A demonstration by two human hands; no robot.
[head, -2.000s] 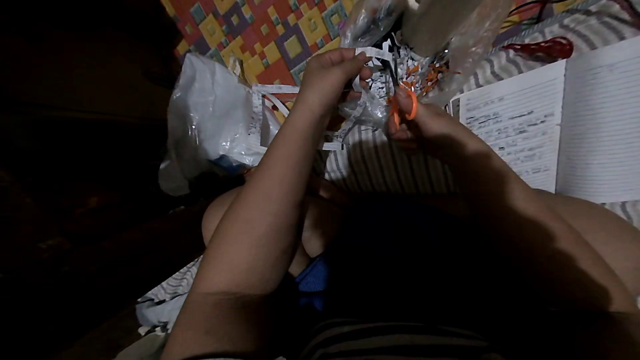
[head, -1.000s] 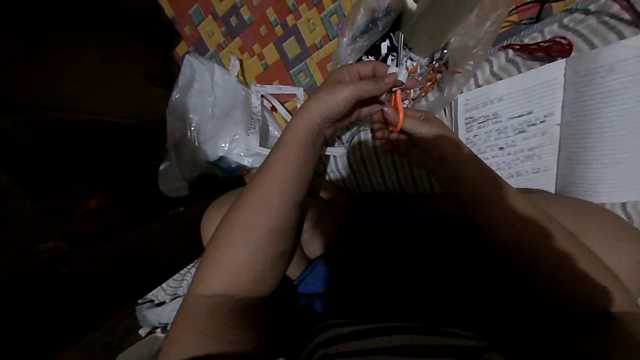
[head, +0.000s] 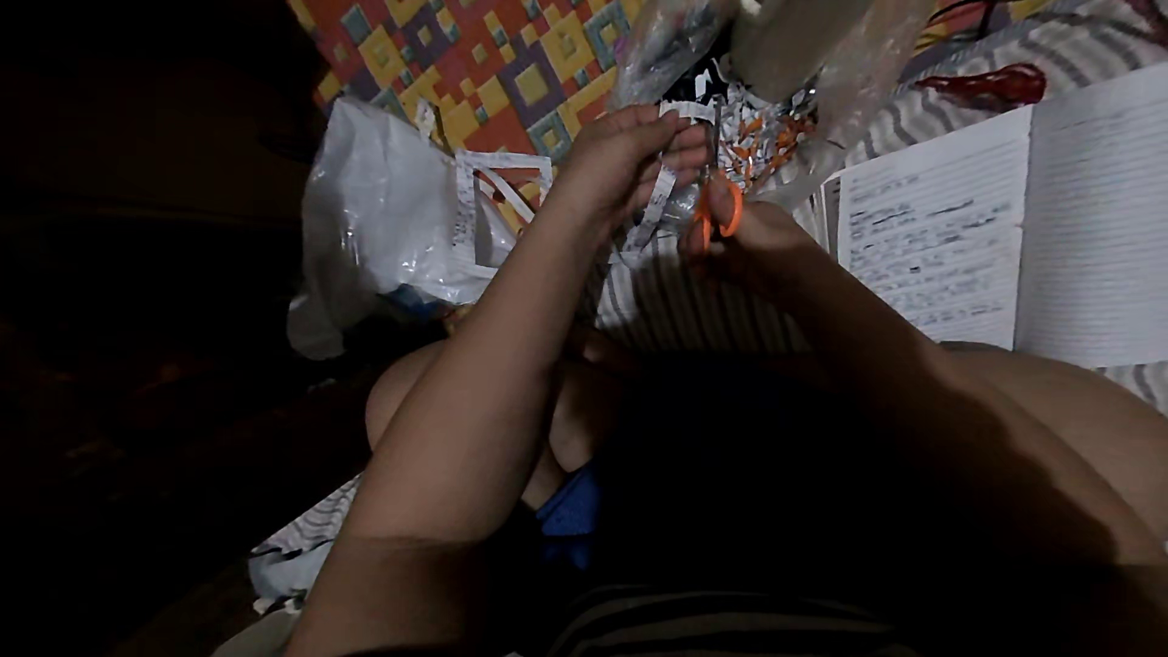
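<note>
My left hand (head: 639, 155) pinches a white paper strip (head: 689, 111) between thumb and fingers. A second length of paper strip (head: 655, 203) hangs below its fingers. In my right hand (head: 753, 237) is a pair of scissors with orange handles (head: 721, 214), its blades pointing up beside the paper strip. Whether the blades touch the paper cannot be told. Just behind the hands lies a heap of small white and orange paper scraps (head: 757, 141) in clear plastic.
An open ruled notebook (head: 931, 228) with handwriting lies at right on striped cloth. At left are a white plastic bag (head: 374, 201) and paper strips forming a frame (head: 465, 210). A red item (head: 995, 87) and a patterned mat (head: 484, 64) lie farther back.
One second ago the hands were close together with the scissors upright between them. Now they are farther apart, and the strip is stretched out from my left fingers toward the blades.
</note>
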